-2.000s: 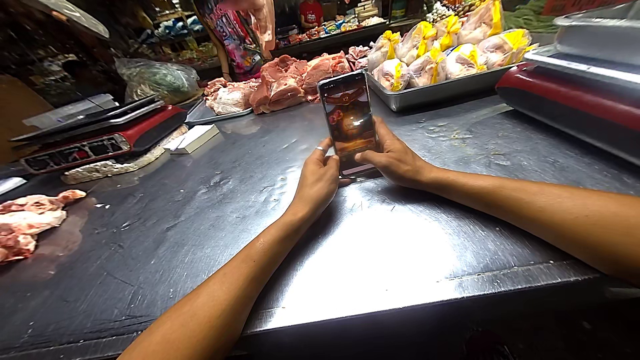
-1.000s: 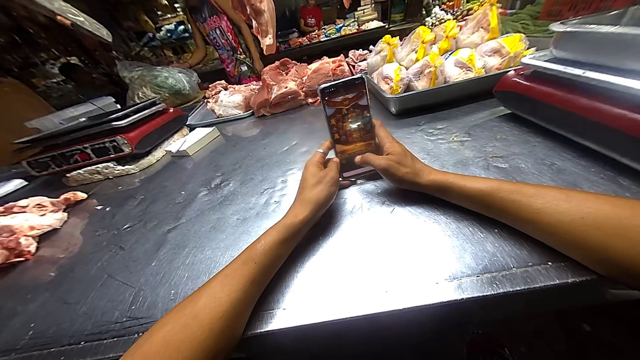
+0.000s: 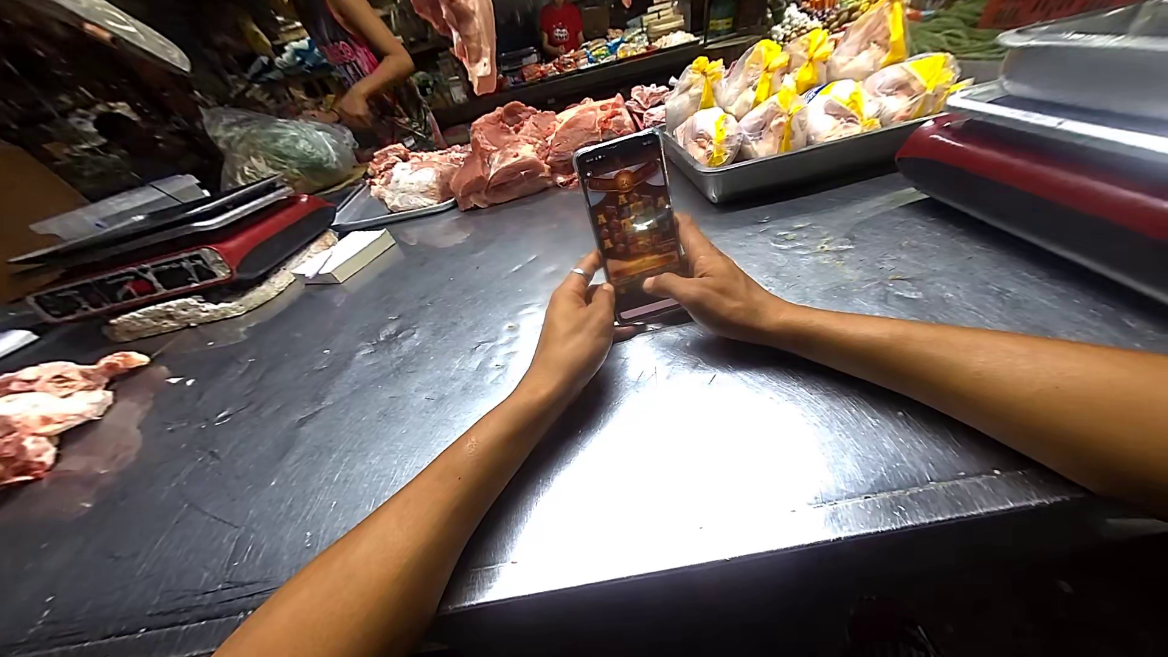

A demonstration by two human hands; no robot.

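Note:
A smartphone point(image 3: 631, 228) stands upright over the metal counter point(image 3: 438, 338), its lit screen facing me. My left hand point(image 3: 577, 324), with a ring on one finger, grips its lower left edge. On its lower right side my right hand point(image 3: 725, 283) holds it, the thumb over the bottom of the screen. Fingers behind the phone are partly hidden. Beyond it, large pieces of raw meat point(image 3: 511, 151) lie by a metal tray. Behind and to the right, a metal tray point(image 3: 730, 181) holds several bagged whole chickens point(image 3: 835, 109) with yellow ties.
Red weighing scales stand at left point(image 3: 274, 237) and right point(image 3: 1022, 192). A pad of paper point(image 3: 351, 257) lies by the left one. More raw meat point(image 3: 55, 401) is at far left. Meat hangs point(image 3: 470, 41) above the back edge, near a person's arm point(image 3: 379, 55).
The picture on the phone's screen has changed. The person at the back left has shifted, an arm now bent. My hands keep nearly the same place on the phone.

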